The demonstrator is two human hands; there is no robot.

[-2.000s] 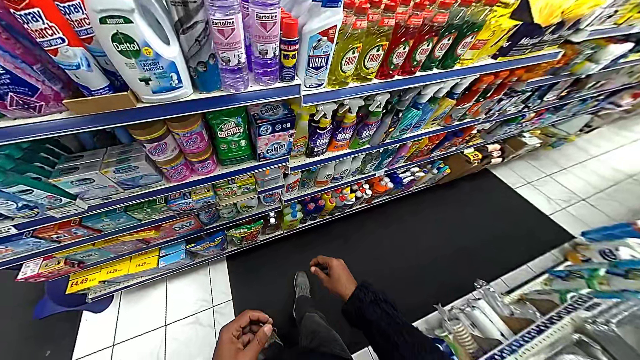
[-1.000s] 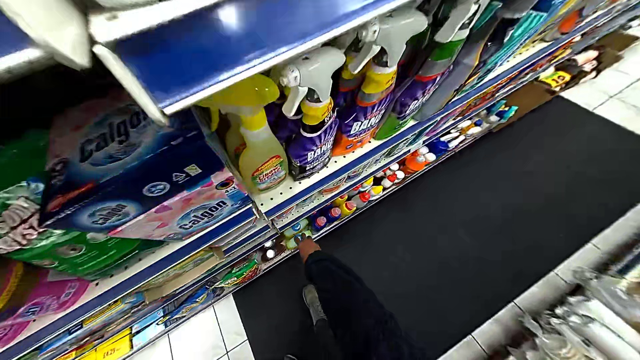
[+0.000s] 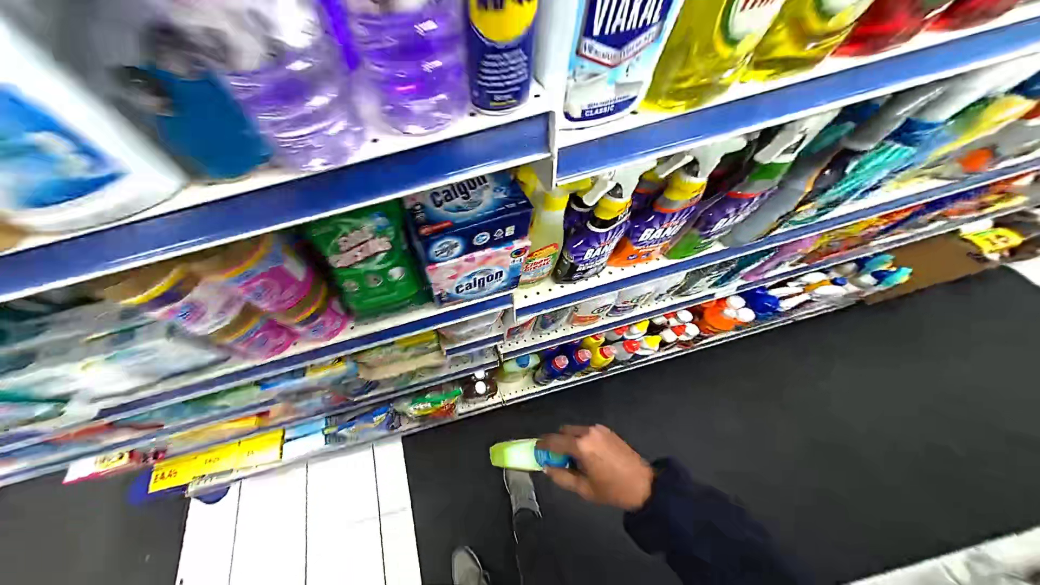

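Observation:
My right hand (image 3: 600, 467), in a dark sleeve, grips a pale yellow-green bottle (image 3: 515, 455) by its blue cap end. The bottle lies roughly sideways in the air above the black mat, above my shoe. A similar pale green bottle (image 3: 518, 367) stands on the lowest shelf, next to dark blue bottles with pink-red caps (image 3: 552, 366). My left hand is outside the view.
Shelves with blue edges (image 3: 634, 292) cross the view, holding spray bottles (image 3: 597, 236), boxes of Calgon (image 3: 475, 236) and purple liquid bottles (image 3: 414, 65). Below are the black mat (image 3: 731, 406), white floor tiles (image 3: 341, 520) and yellow price labels (image 3: 215, 461). Another display edge is at lower right.
My right hand, earlier reaching to the lowest shelf, has come away from it with the pale yellow-green bottle. My left hand, visible two seconds ago, is out of view. The view has pulled back.

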